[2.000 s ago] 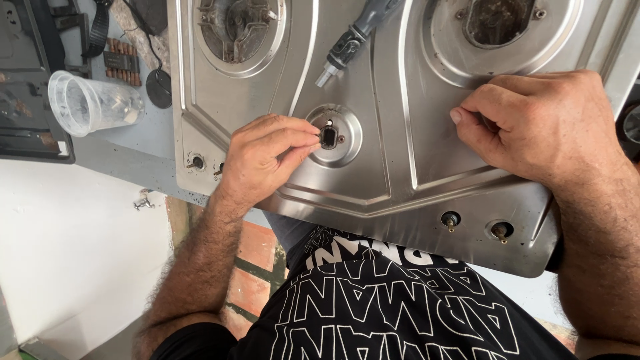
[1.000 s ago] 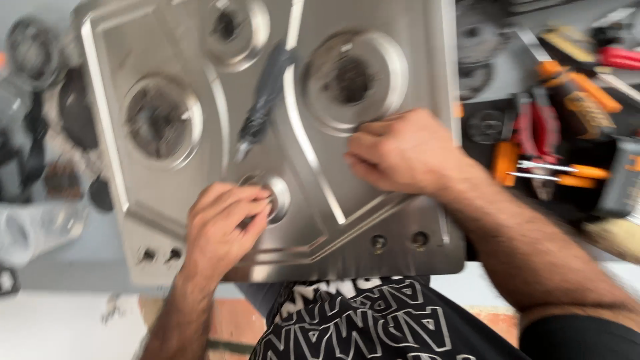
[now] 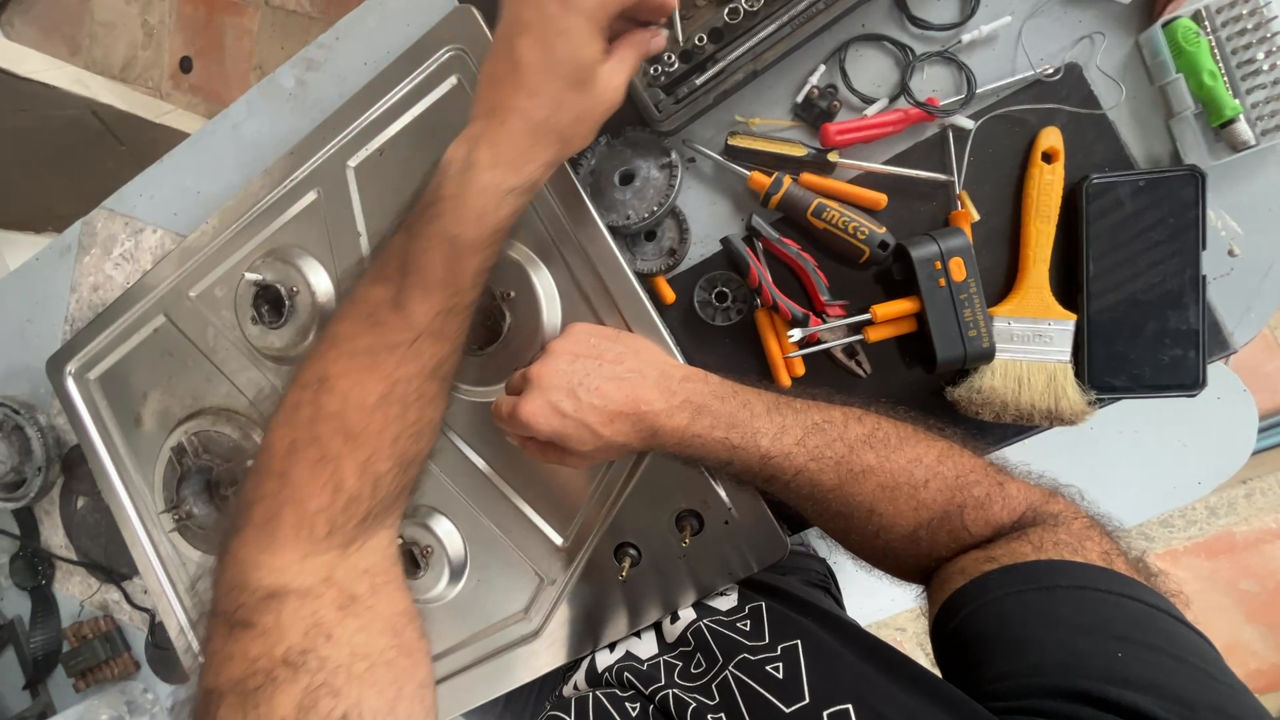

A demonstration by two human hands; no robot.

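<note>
A stainless steel gas cooktop lies at a slant before me, with several round burner openings. My left arm crosses above it, and my left hand is at the top edge of the view, over the near end of an open socket set case. Its fingertips are at a slim metal piece; whether they grip it is unclear. My right hand rests as a loose fist on the cooktop beside the large burner opening; its fingers are curled under, so any small thing inside is hidden. Two valve stems stick up near the front corner.
Right of the cooktop lie burner parts, red-black pliers, screwdrivers, a black screwdriver-set holder, a paintbrush and a phone. Black cables and a bit box are farther back. A wristwatch lies at left.
My left hand has moved from the small front burner opening to the socket set case. My right hand stays on the cooktop by the large burner opening. The view has turned strongly toward the tools.
</note>
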